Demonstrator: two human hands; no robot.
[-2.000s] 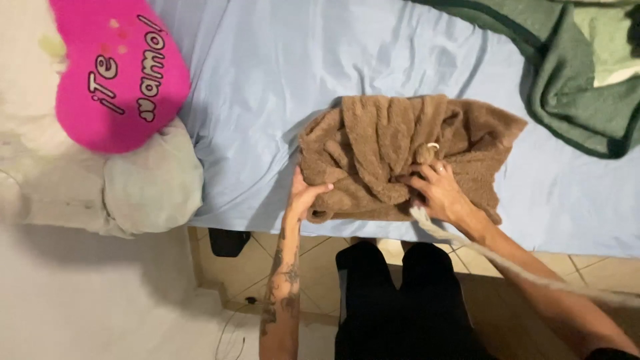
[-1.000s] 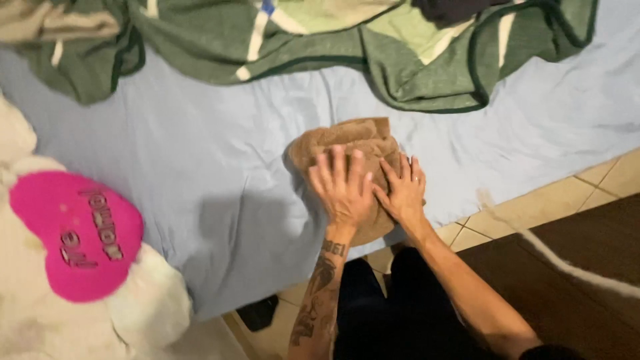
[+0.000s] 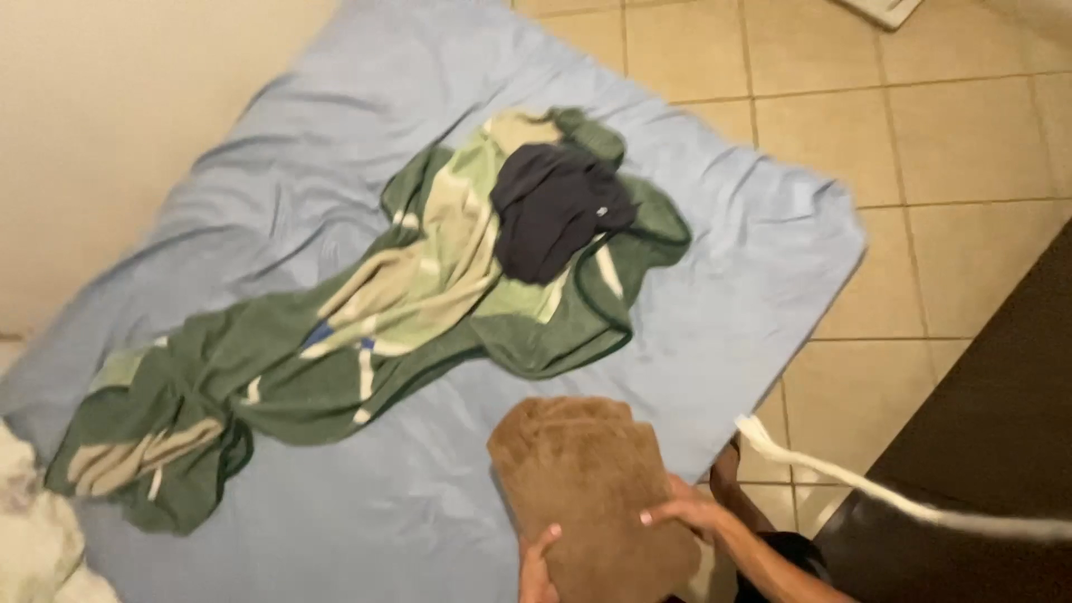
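A folded brown towel (image 3: 586,494) is at the lower middle, over the edge of the bed with its blue sheet (image 3: 335,536). My left hand (image 3: 540,569) grips its near left side, thumb on top and fingers mostly hidden. On the right side, my right hand (image 3: 682,508) holds the towel between the thumb above and fingers at the edge. Beyond it lies a rumpled green patterned blanket (image 3: 293,377), with a dark crumpled garment (image 3: 557,209) on top.
A white cord (image 3: 871,486) with a frayed end hangs at the right, over the tiled floor (image 3: 846,276) and a dark brown surface (image 3: 988,419). Pale bedding (image 3: 33,536) lies at the lower left. A wall (image 3: 126,109) borders the bed.
The brown towel went from loosely bunched to a compact folded bundle. My hands pressed flat on it a second ago; now they grip its sides. The view has swung toward the other end of the bed.
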